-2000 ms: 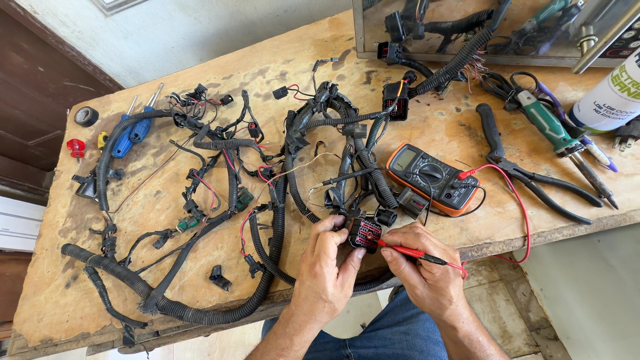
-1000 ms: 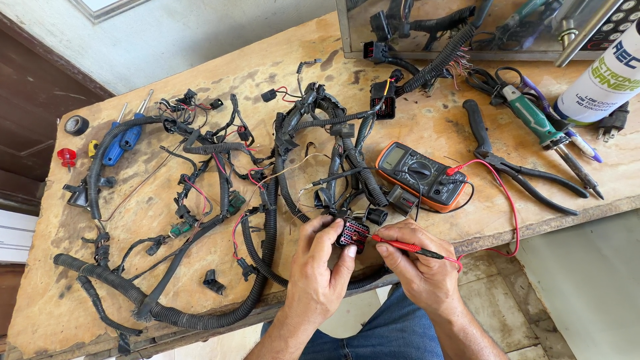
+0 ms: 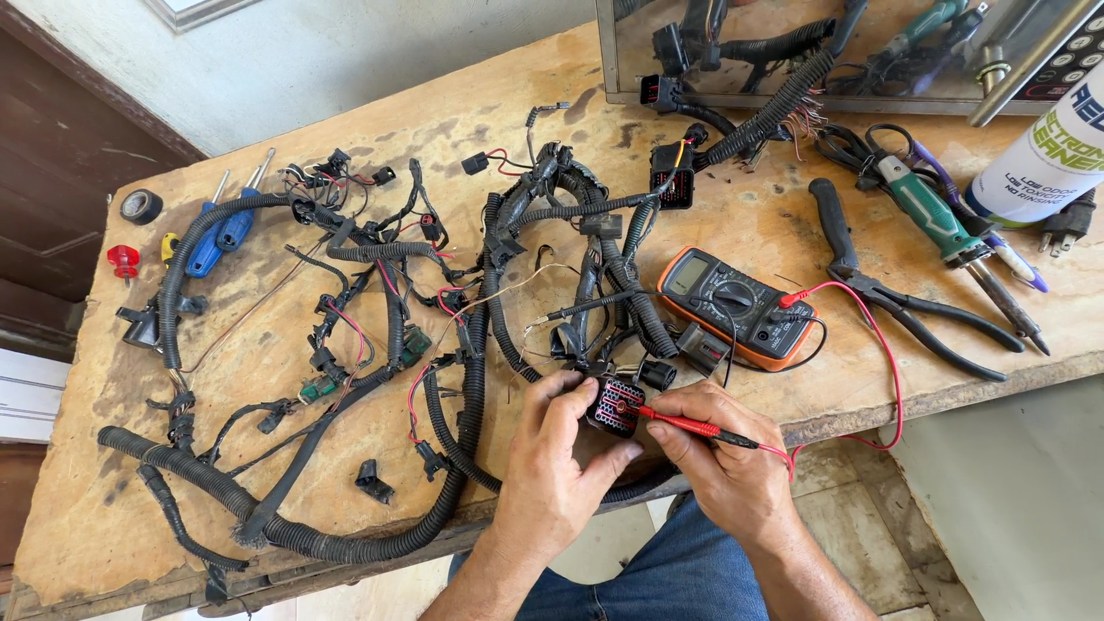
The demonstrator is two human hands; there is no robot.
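Note:
At the table's front edge my left hand [image 3: 556, 466] holds a black multi-pin connector [image 3: 616, 405], its face with red and pale rows turned up. My right hand [image 3: 729, 457] grips a red multimeter probe [image 3: 686, 423] like a pen, its tip end at the right side of that face; whether it touches a pin cannot be told. The red lead runs to an orange-framed digital multimeter [image 3: 733, 302] just behind my right hand; its display is too small to read. A wiring harness in black corrugated conduit [image 3: 362, 545] spreads over the table left of and behind my hands.
Pliers [image 3: 897, 297] and a green-handled soldering iron [image 3: 927, 207] lie at the right, beside a spray can [image 3: 1048, 151]. A glass-fronted metal appliance [image 3: 802, 103] stands at the back. Blue screwdrivers [image 3: 220, 228], a red stubby screwdriver [image 3: 123, 259] and black tape [image 3: 141, 207] lie far left.
The left hand's hold on the connector and the right hand's grip on the probe stay much the same. The probe has shifted slightly at the connector's right side.

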